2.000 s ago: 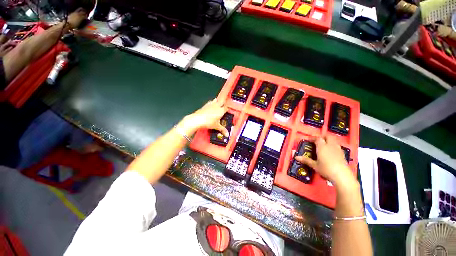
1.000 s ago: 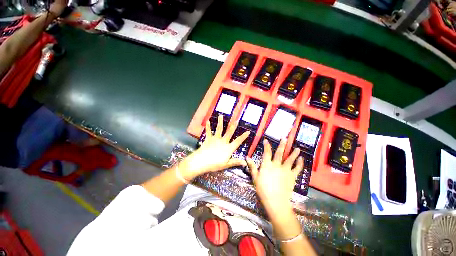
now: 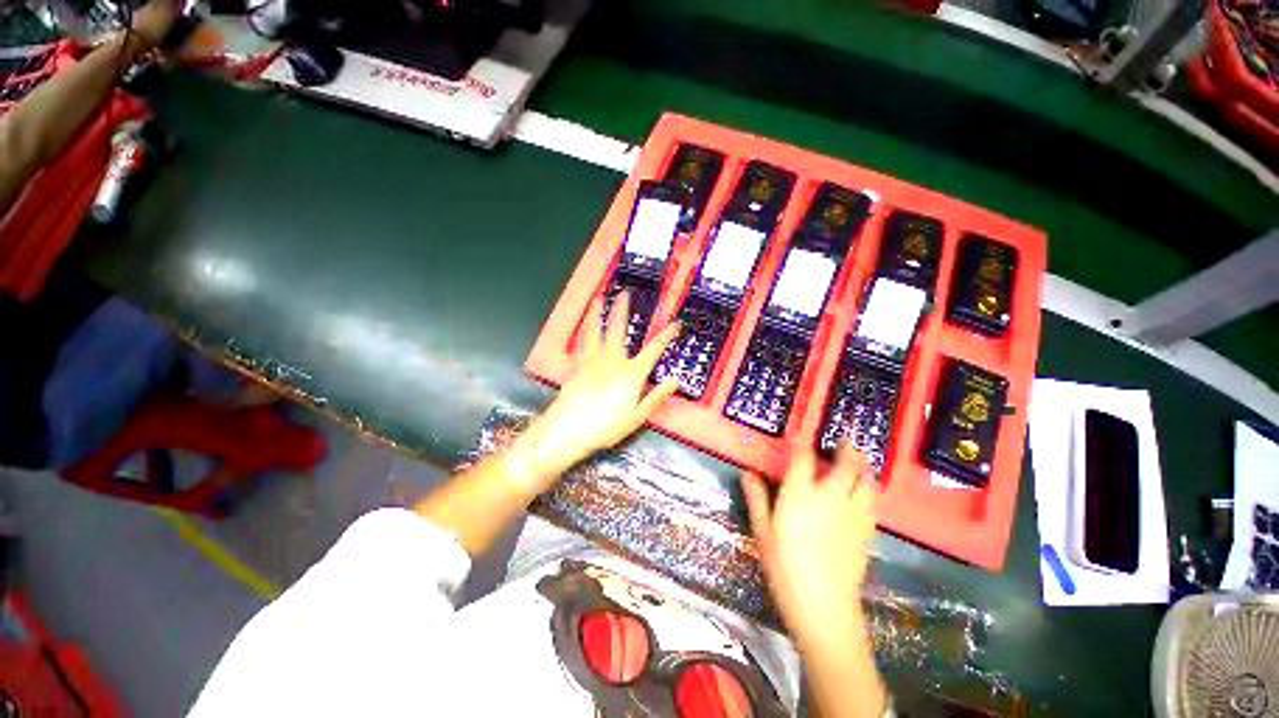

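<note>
A red-orange phone tray (image 3: pixel 1013 484) lies on the bench in front of me. Several open flip phones (image 3: pixel 769 368) lie side by side in its near row, screens lit white, their tops overlapping the far row. Closed black phones with gold print sit in the far row, and one closed phone (image 3: pixel 965 421) is at the near right. My left hand (image 3: pixel 600 397) has its fingers spread on the keypads of the two leftmost open phones. My right hand (image 3: pixel 816 516) touches the lower end of the rightmost open phone. Neither hand grips anything.
A smartphone (image 3: pixel 1111 491) lies on white paper (image 3: pixel 1055 452) at right, beside a small blue object. A beige fan (image 3: pixel 1227 659) is at lower right. A computer mouse (image 3: pixel 312 62) is at upper left. Another person's arm (image 3: pixel 63 119) shows at far left. A red stool (image 3: pixel 183 449) stands below.
Since two seconds ago, more phones in the near row have been opened. In the last second the open phones have shifted up the tray, and my right hand has moved slightly right and nearer me.
</note>
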